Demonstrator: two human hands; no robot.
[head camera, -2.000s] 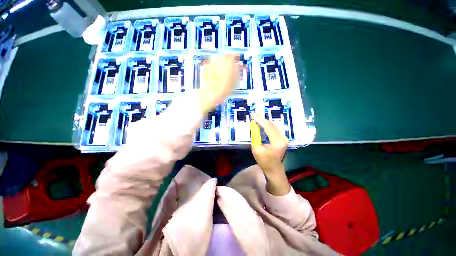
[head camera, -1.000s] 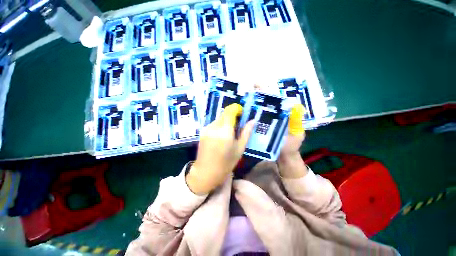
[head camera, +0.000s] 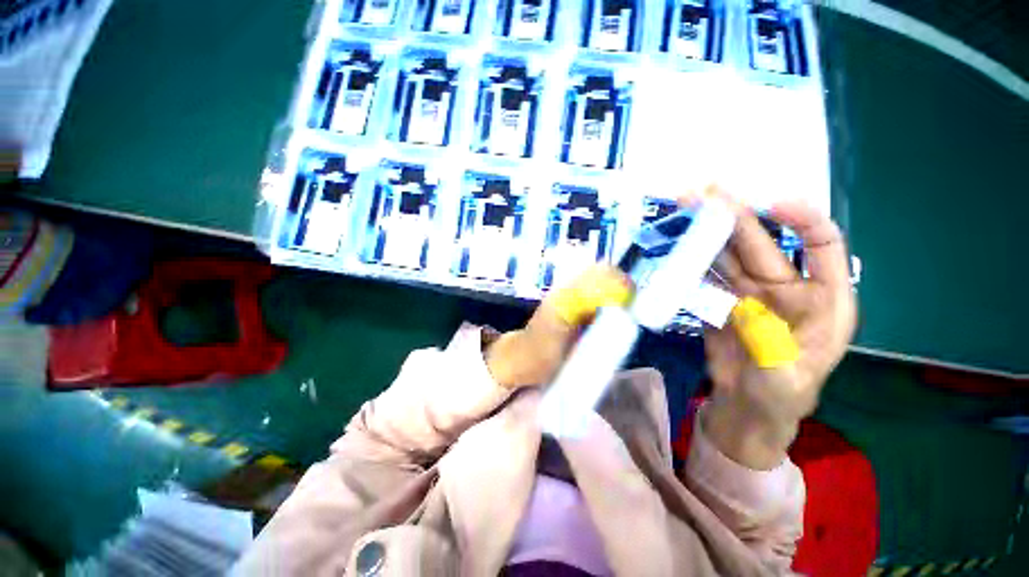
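Note:
My left hand, with yellow finger cots, grips a module turned pale side up, its lower end over my jacket. My right hand, with a yellow cot on the thumb, holds a second module, pale face showing, tilted above the tray's front edge. The modules are close together near my left fingertips; whether they touch is unclear. A small white strip sticks out by my right thumb. The white tray holds rows of black and silver modules; pockets in the middle row at right are blank white. My right hand partly hides the front right pockets.
The tray lies on a green bench mat. Red stools stand below the bench at left and right. Pale stacked sheets lie at the lower left. Yellow-black tape marks the floor. Striped and dark blue cloth shows at the left edge.
The two modules, held face up a second ago, now show pale sides and are tilted. My right hand has opened out around its module. The view has shifted, moving the tray right and up.

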